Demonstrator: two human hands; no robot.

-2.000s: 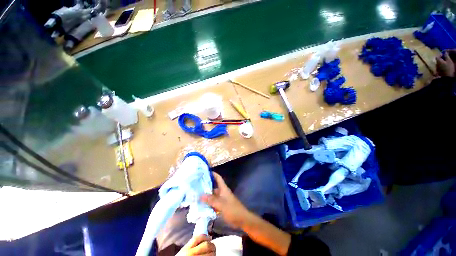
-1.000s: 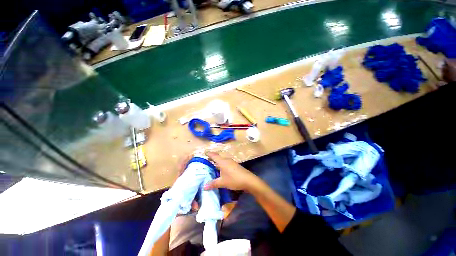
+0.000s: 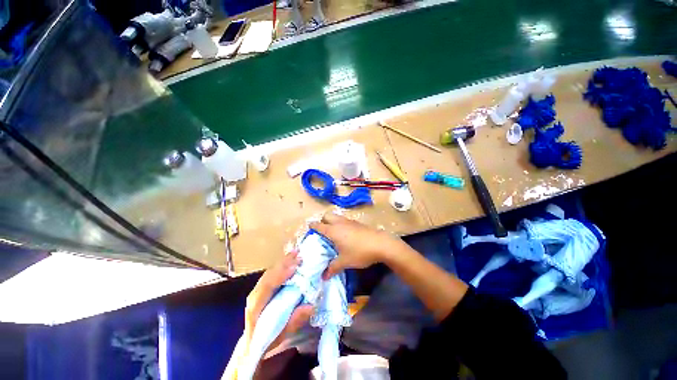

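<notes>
A pale blue figure lower body (image 3: 301, 283) in frilled shorts is held over my lap, waist up toward the bench edge, legs toward me. A blue sash band (image 3: 315, 233) shows at its waist, mostly covered by fingers. My right hand (image 3: 356, 243) is closed around the waist from above and the right. My left hand (image 3: 271, 286) grips the figure's left side, partly hidden behind the leg. A loose blue sash (image 3: 335, 190) lies flat on the bench beyond the figure.
The tan bench (image 3: 275, 241) holds a hammer (image 3: 479, 180), a turquoise tool (image 3: 444, 179), a white pot (image 3: 401, 198), squeeze bottles (image 3: 223, 159) and blue sash piles (image 3: 631, 104). A blue bin (image 3: 482, 271) of figure legs stands right of my lap. A green conveyor (image 3: 416, 74) runs behind.
My left hand has moved up from the lower leg to the figure's side. My right hand has moved from the side of the shorts up over the waist. The view has shifted.
</notes>
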